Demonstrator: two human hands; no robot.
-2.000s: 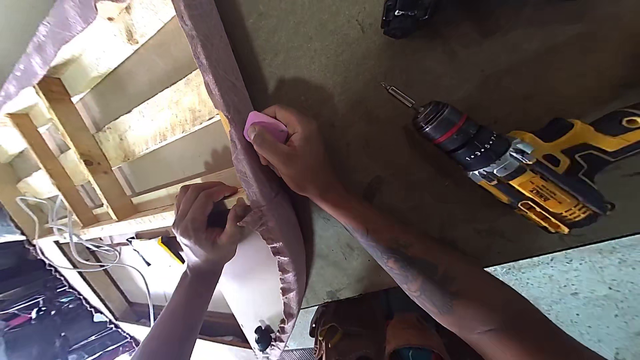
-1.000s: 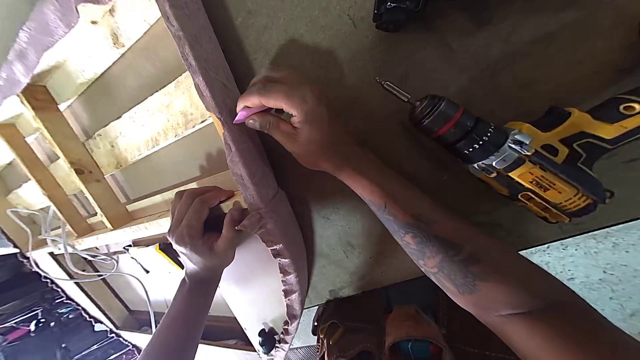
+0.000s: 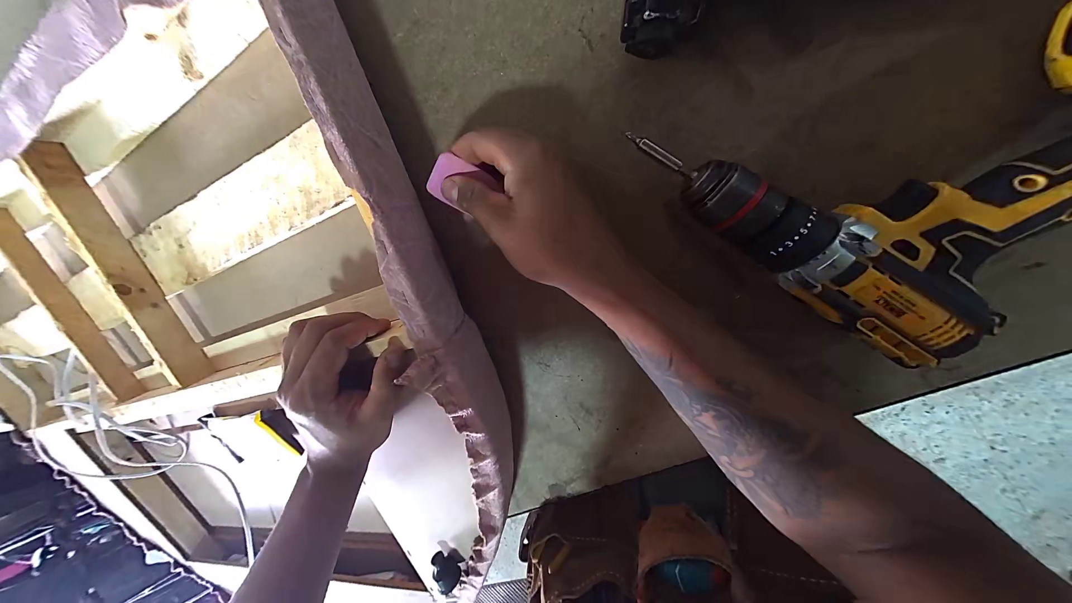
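Observation:
My right hand [image 3: 523, 201] pinches a small flat pink piece [image 3: 456, 180], perhaps tailor's chalk, between thumb and fingers, just right of the fabric-covered rail and apart from it. With its fingers curled, my left hand [image 3: 339, 381] grips the inner edge of the covered rail; its thumb presses on the fabric's edge. Purplish-brown fabric [image 3: 394, 209] wraps the rail of a wooden frame [image 3: 126, 268], with gathered, stapled-looking folds along the curved lower part. A yellowish strip [image 3: 363, 208] shows at the rail's inner edge.
A yellow and black DeWalt cordless drill [image 3: 846, 260] with a bit lies on the worktop [image 3: 578, 402] at right. Another black tool [image 3: 662, 25] is at the top. A brown leather tool pouch [image 3: 586, 548] sits at the bottom. White cable [image 3: 117, 452] loops by the frame at left.
My right hand, on the rail with the pink piece two seconds ago, has lifted off and moved right, clear of the fabric. My left hand stays at the rail's inner edge.

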